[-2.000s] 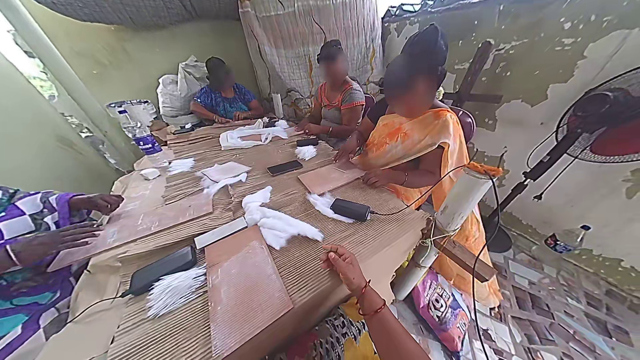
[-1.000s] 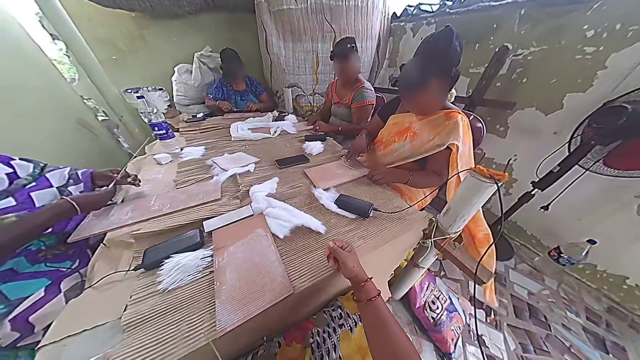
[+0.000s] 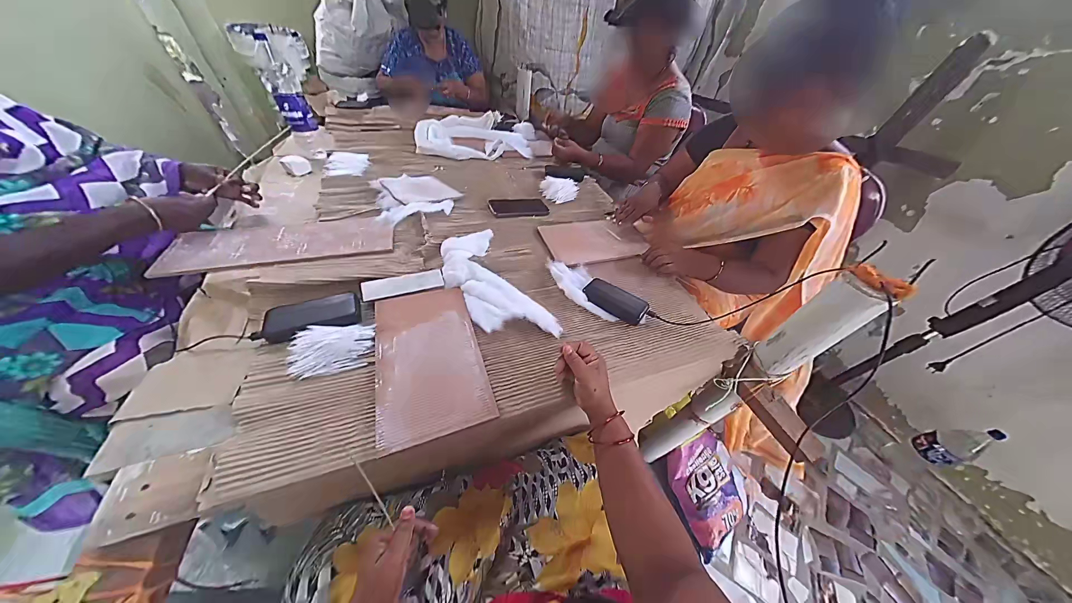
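Observation:
My left hand (image 3: 392, 548) is low in view over my patterned clothing, its fingertips shut on a thin stick (image 3: 371, 488) that points up toward the table edge. My right hand (image 3: 584, 368) is raised at the table's near edge with its fingers pinched together; whether anything small is between them cannot be seen. Just beyond it lies a strip of white cotton (image 3: 498, 297). A reddish-brown board (image 3: 431, 368) with white powdery marks rests on corrugated cardboard (image 3: 293, 435). Left of the board is a bundle of thin white cotton wicks (image 3: 331, 350), and a pale flat bar (image 3: 402, 286) touches its top.
Black corded devices (image 3: 310, 316) (image 3: 615, 300) and a phone (image 3: 517, 208) lie on the table. Several co-workers sit around it; one at the left holds a thin stick (image 3: 251, 159) over a long board (image 3: 276, 245). A pole (image 3: 825, 322), cable and fan (image 3: 1051, 276) stand at the right.
My left hand has come into view at the bottom with the stick. The co-worker at the left has raised their hands from the long board. My right hand stays near the table edge.

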